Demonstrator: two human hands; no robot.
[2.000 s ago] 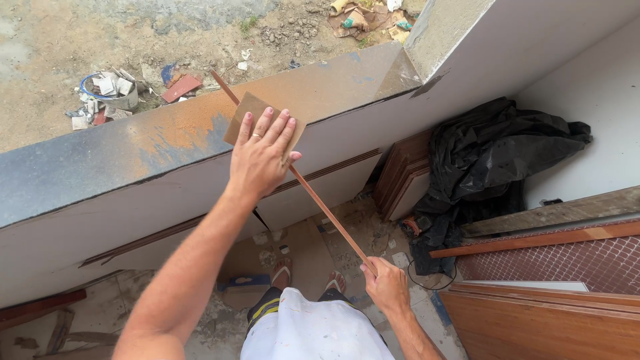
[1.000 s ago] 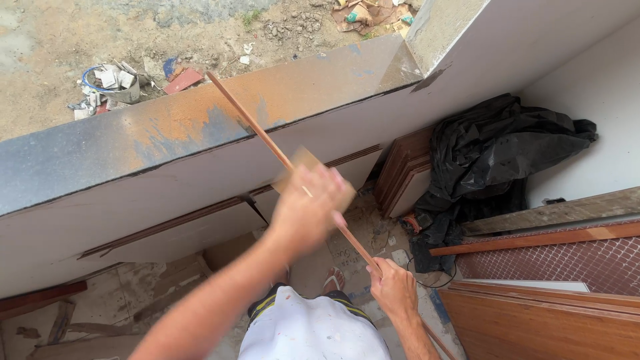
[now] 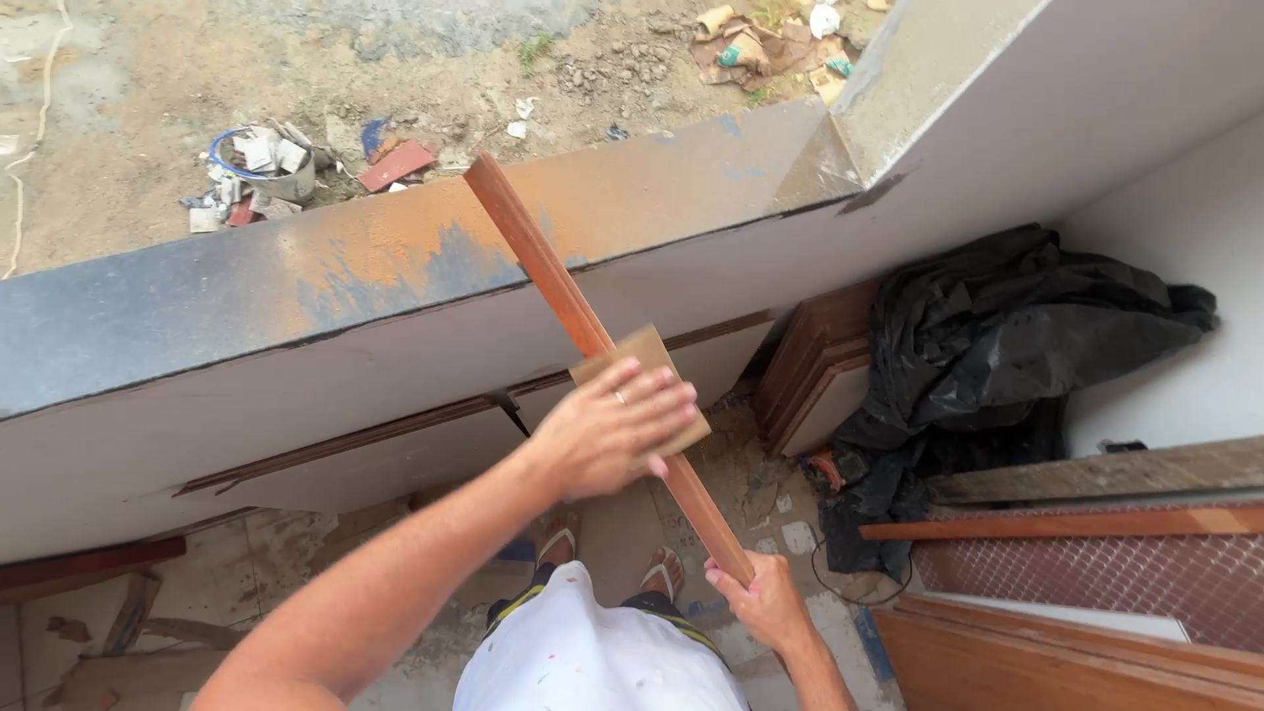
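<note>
A long reddish-brown wooden trim strip [image 3: 538, 255] runs diagonally, its far end over the dusty stone sill [image 3: 375, 267]. My left hand [image 3: 622, 425], wearing a ring, presses a sheet of tan sandpaper [image 3: 647, 351] flat on the strip near its middle; the palm is turned down, and the sheet's underside is hidden. My right hand [image 3: 755, 592] grips the strip's near end, thumb on one side. Orange dust and grey-blue patches cover the sill beneath the far end.
Wooden panels [image 3: 815, 365] lean on the wall beside a heap of black plastic sheeting [image 3: 987, 336]. Boards [image 3: 1086, 652] lie at the lower right. Wood scraps [image 3: 128, 612] lie on the floor at left. Outside, a bucket of rubble [image 3: 281, 178] stands on dirt.
My left hand and the sandpaper have moved from near the strip's far end toward me along it. My right hand keeps hold of the near end. The strip's broader face now shows.
</note>
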